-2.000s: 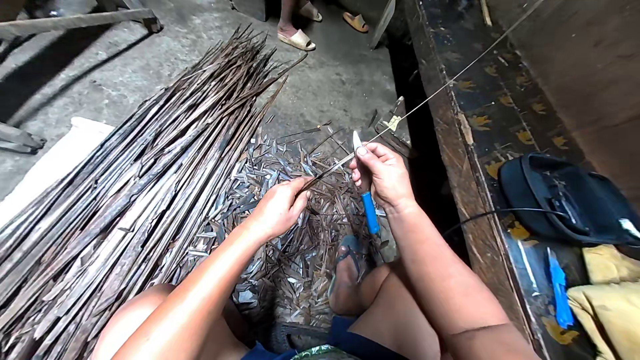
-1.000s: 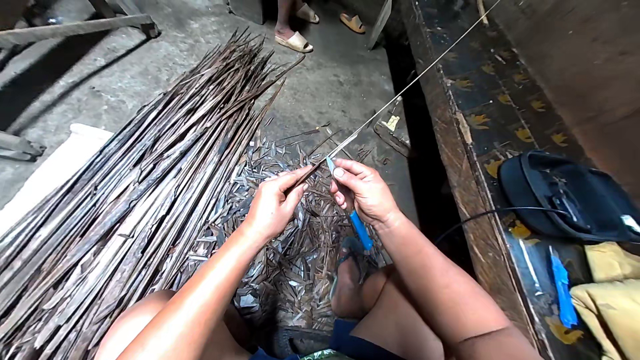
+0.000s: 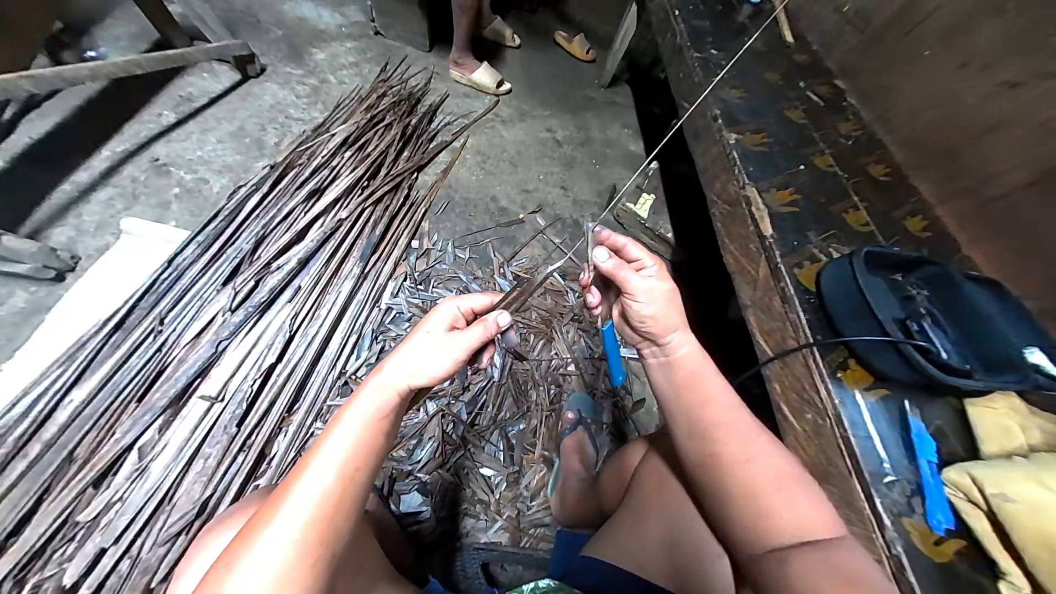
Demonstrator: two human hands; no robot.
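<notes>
My left hand (image 3: 458,338) pinches a dried brown leaf strip (image 3: 525,289), whose pale thin rib (image 3: 689,111) runs up and right past my right hand. My right hand (image 3: 631,285) is closed on a small knife with a blue handle (image 3: 612,353); its blade points upward beside the thin rib. Leaf scraps (image 3: 478,429) lie heaped on the floor beneath both hands. A large bundle of long dried leaves (image 3: 247,297) lies to the left of my left hand.
A dark wooden bench (image 3: 784,305) on the right holds a black bag (image 3: 916,322), a blue object (image 3: 931,470) and yellowish cloth (image 3: 1015,503). A person's sandalled feet (image 3: 481,78) are at the top. Wooden legs and a rail (image 3: 124,68) stand upper left.
Since one second ago, my right hand with the knife has moved up and right, away from my left hand. My left hand still grips the strip.
</notes>
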